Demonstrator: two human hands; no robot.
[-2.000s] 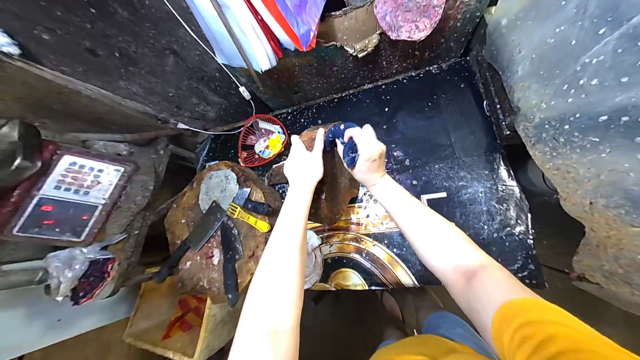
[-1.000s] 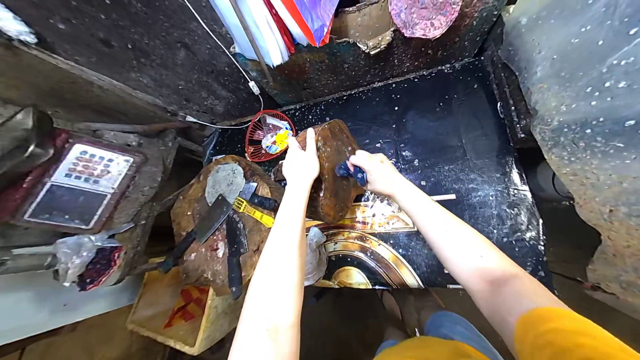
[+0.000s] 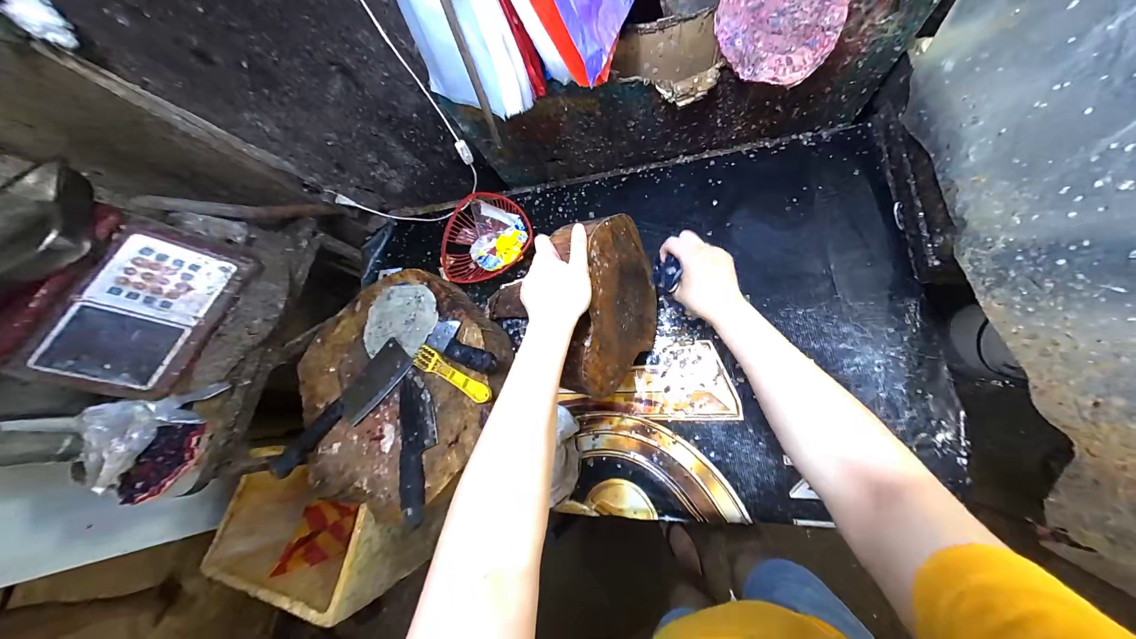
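A thick wooden chopping block (image 3: 612,306) stands tilted on its edge on the black tabletop (image 3: 781,231). Against its left side is my left hand (image 3: 557,280), with the thumb and a finger apart on the wood. My right hand (image 3: 701,273) holds a dark blue cloth (image 3: 667,273) just right of the block's flat face; whether the cloth touches the wood cannot be told. Pale scraps (image 3: 688,368) lie on the table below that hand. Left of the block sits a red plastic basket (image 3: 486,238) with packets inside.
On a round wooden block (image 3: 355,461) at left lie a cleaver (image 3: 377,382), a black-handled knife (image 3: 414,444) and a yellow-handled scraper (image 3: 453,374). A scale (image 3: 133,311) is farther left. A yellowish crate (image 3: 342,568) stands below. Plastic bags (image 3: 506,53) hang behind.
The wooden block has turned from its pose two seconds ago, showing its flat face to the right. My right hand has moved away from the block's top with the cloth.
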